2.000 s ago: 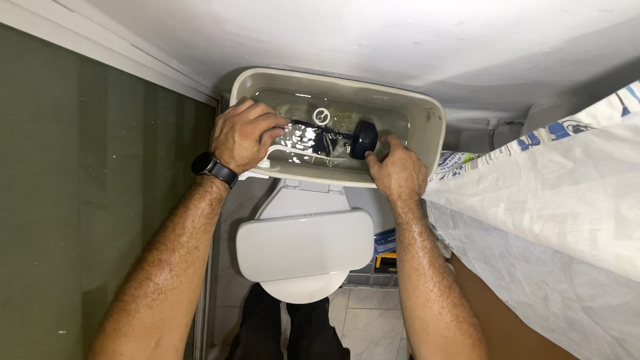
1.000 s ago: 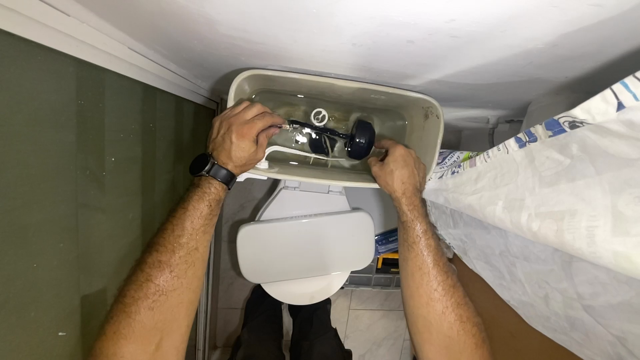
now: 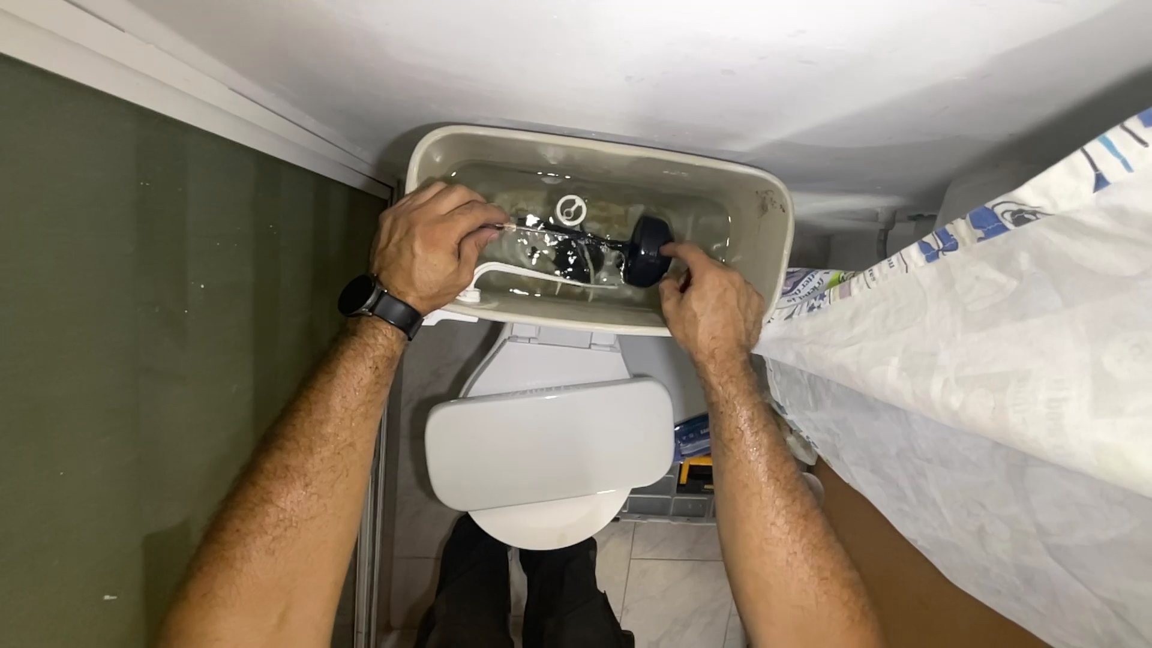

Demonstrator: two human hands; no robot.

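An open toilet cistern holds water and its fittings. My left hand, with a black watch on the wrist, is over the left rim, its fingertips pinching the left end of a thin rod by the fill valve. My right hand reaches over the right front; its thumb and forefinger are at the black float, and whether they grip it cannot be told. A white flush lever arm runs along the front inside. Behind it, a round white overflow top stands in the water.
The cistern lid lies across the toilet seat. At the left is a green panel with a frame; at the right hangs a patterned shower curtain. A grey organizer box stands on the floor, right of the bowl. A wall is behind the cistern.
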